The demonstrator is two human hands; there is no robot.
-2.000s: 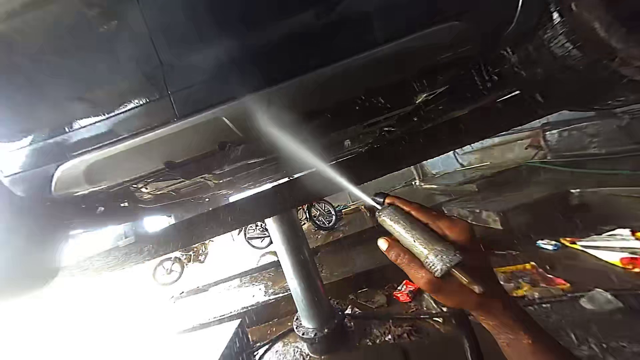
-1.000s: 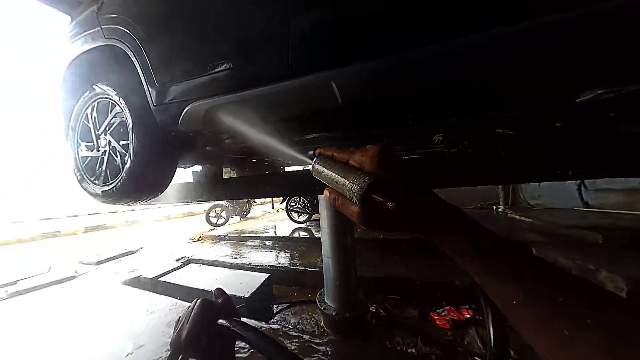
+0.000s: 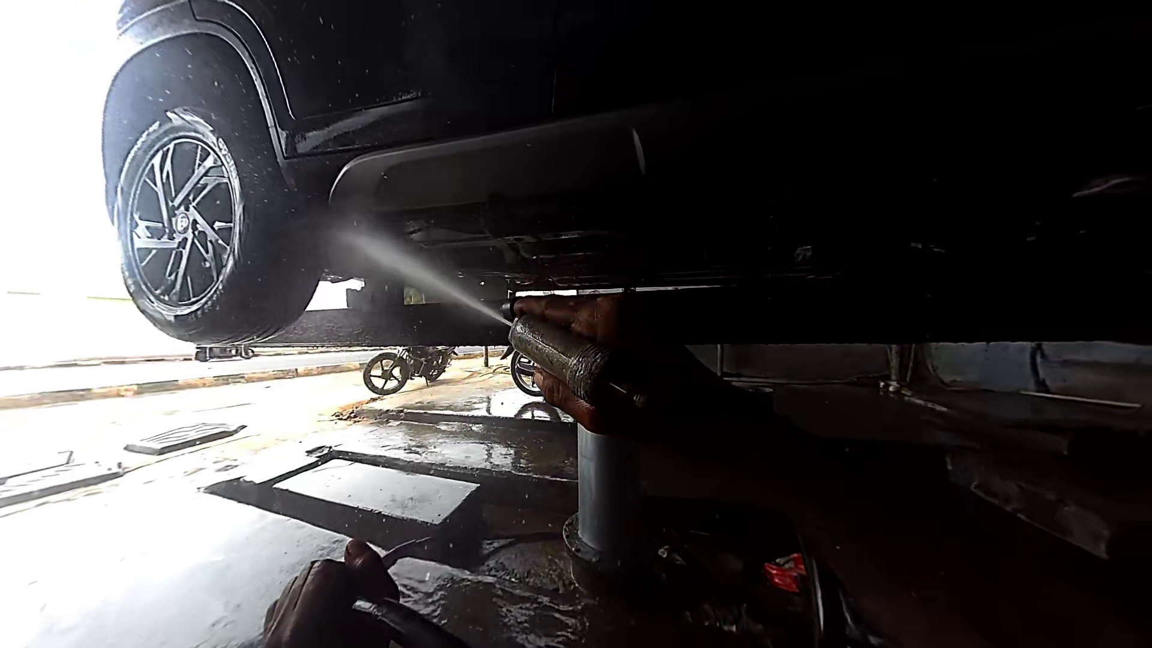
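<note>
My right hand (image 3: 585, 396) is closed around a cylindrical spray gun (image 3: 560, 358) with a rough, knurled-looking body, below the sill of a raised dark car (image 3: 504, 166). A white jet of water (image 3: 414, 270) leaves its nozzle toward the upper left, reaching the underside just behind a wheel (image 3: 183, 225) with a wet tyre. At the bottom, my left hand (image 3: 328, 594) grips a dark hose (image 3: 405, 621). Deep shadow hides my right forearm and most of the car's right side.
A metal lift column (image 3: 607, 495) with a flanged base stands beneath the car. A wet floor (image 3: 180, 558) with a raised rectangular slab (image 3: 376, 490) lies at the left. Motorcycles (image 3: 387, 372) stand farther back. A red wrapper (image 3: 786, 572) is on the ground right of the column.
The view has swung left and levelled, bringing the wheel into sight. My left hand, not visible two seconds ago, shows at the bottom. The jet keeps spraying from the gun in my right hand.
</note>
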